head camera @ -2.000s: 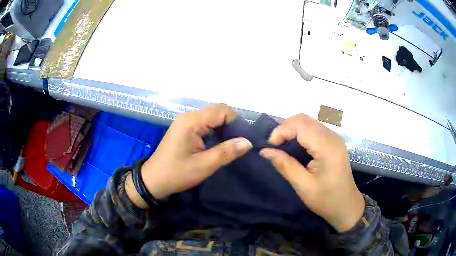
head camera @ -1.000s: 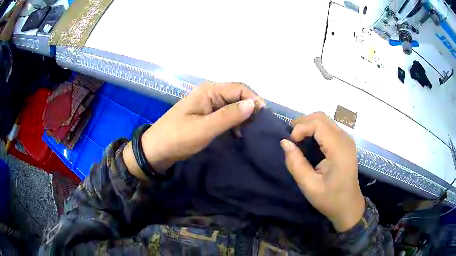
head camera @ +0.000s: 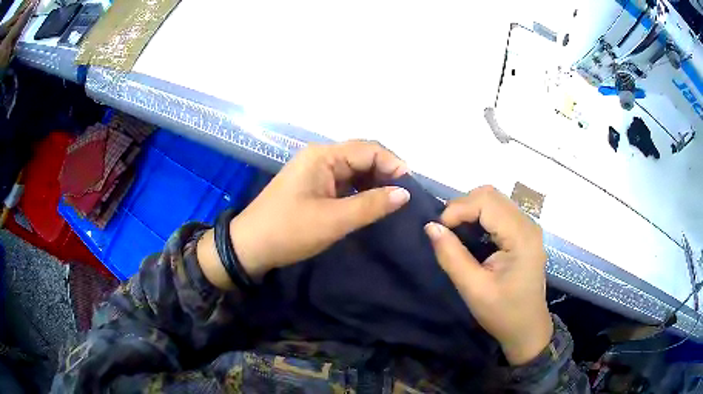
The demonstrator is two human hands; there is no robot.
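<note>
A dark grey garment panel [head camera: 370,269] hangs over my lap, its upper edge at the table's front edge. My left hand [head camera: 308,208] pinches this edge between thumb and fingers; a black band is on the wrist. My right hand [head camera: 493,265] pinches the same edge a little to the right, thumb and index finger at the cloth. The cloth between the two hands is spread fairly flat. The lower part of the panel merges with the dark camouflage clothing.
The white sewing machine [head camera: 682,85] stands at upper right, with small black labels [head camera: 640,137] near it. A ruler strip [head camera: 185,115] runs along the table's front edge. Brown tape [head camera: 527,198] lies near my right hand. A blue crate [head camera: 166,200] and checked cloth [head camera: 96,173] are below left.
My hands have moved apart from their close position, and the cloth edge between them is now spread instead of bunched. The view has shifted, so the machine shows lower and further right.
</note>
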